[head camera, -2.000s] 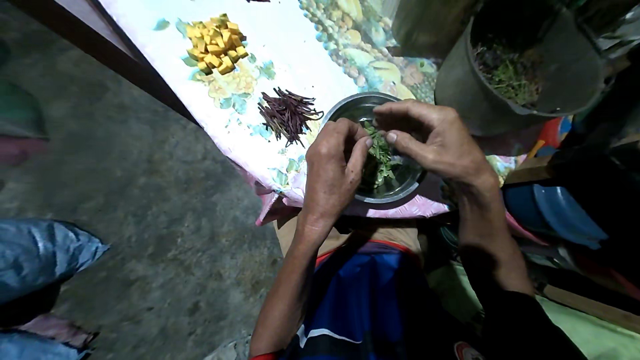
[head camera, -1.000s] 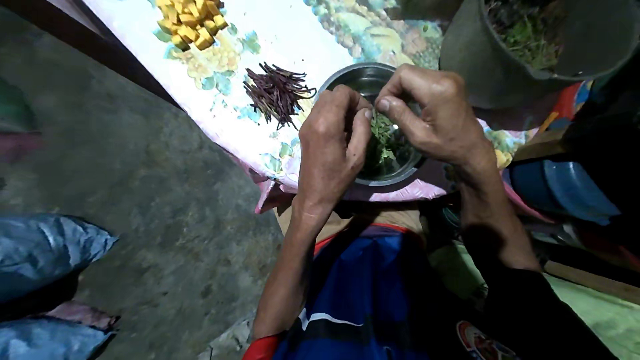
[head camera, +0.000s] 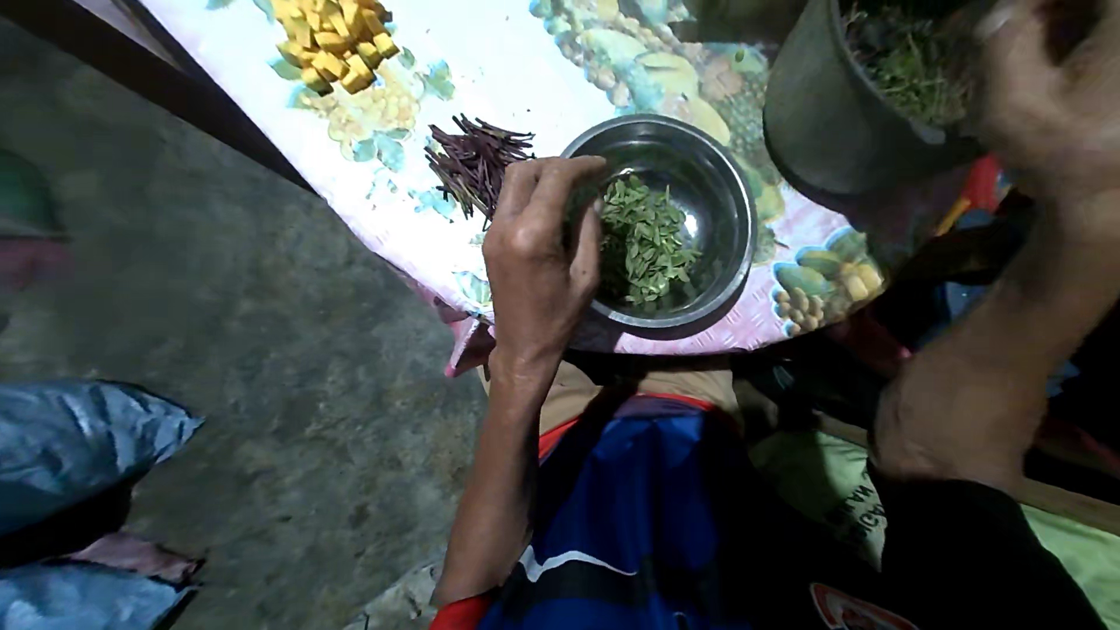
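A round metal bowl (head camera: 744, 219) with small green leaves (head camera: 647, 245) in it stands near the table's edge. Over its left rim is my left hand (head camera: 547, 245), fingers curled; whether something small is between them cannot be told. My right hand (head camera: 1050, 96), blurred and partly cut off by the frame, is over the right side of a deep grey bucket (head camera: 814, 114) that holds green plant scraps (head camera: 919, 70). Its fingertips are not clear. Left of the bowl lies a pile of thin dark purple pieces (head camera: 472, 162), partly behind my left hand. Yellow-orange cubes (head camera: 332, 39) are heaped farther back.
A fruit-patterned tablecloth (head camera: 542, 87) covers the table, its edge (head camera: 376, 241) running diagonally down to the bowl. Blue plastic bags (head camera: 79, 437) lie on the concrete floor (head camera: 289, 350) at left. A pale green sack (head camera: 822, 481) with writing is at lower right, beside my lap.
My right hand has left the bowl and moved right, to the bucket. My left hand has stayed near the bowl and is now over its left rim. The leaves show more plainly.
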